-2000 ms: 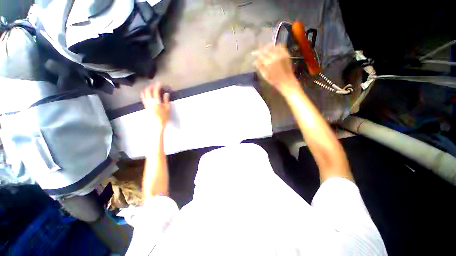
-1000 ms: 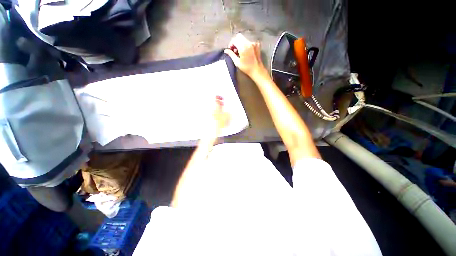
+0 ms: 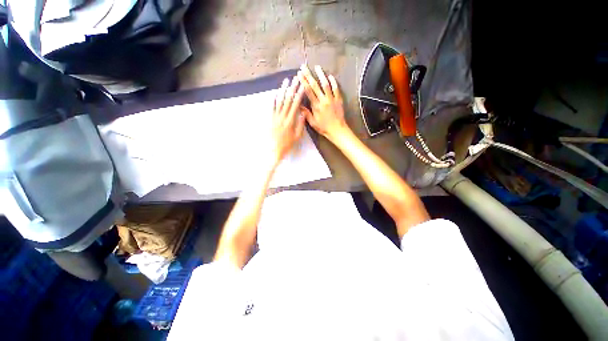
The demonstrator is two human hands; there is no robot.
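A pale garment panel [image 3: 200, 143] lies flat in front of me, looking near white in glare, with a dark band [image 3: 220, 91] along its far edge. My left hand [image 3: 288, 120] lies flat on the panel near its right end. My right hand [image 3: 323, 103] lies beside it, fingers spread, over the panel's far right corner. Both hands are bare and hold nothing that shows. The iron [image 3: 390, 93] with its orange handle rests on the table, right of my right hand and apart from it.
A stack of pale panels with dark edges [image 3: 57, 176] drapes at the left. A heap of dark and pale pieces [image 3: 127, 46] lies beyond it. A pale pole [image 3: 520, 233] and the iron's cord [image 3: 427, 156] are at right. A brown bundle [image 3: 157, 230] and blue crate [image 3: 160, 300] are below.
My left hand has moved from the panel's middle up beside my right hand. My right hand left the iron's side for the panel's corner and now lies flat. The panel shifted left in view.
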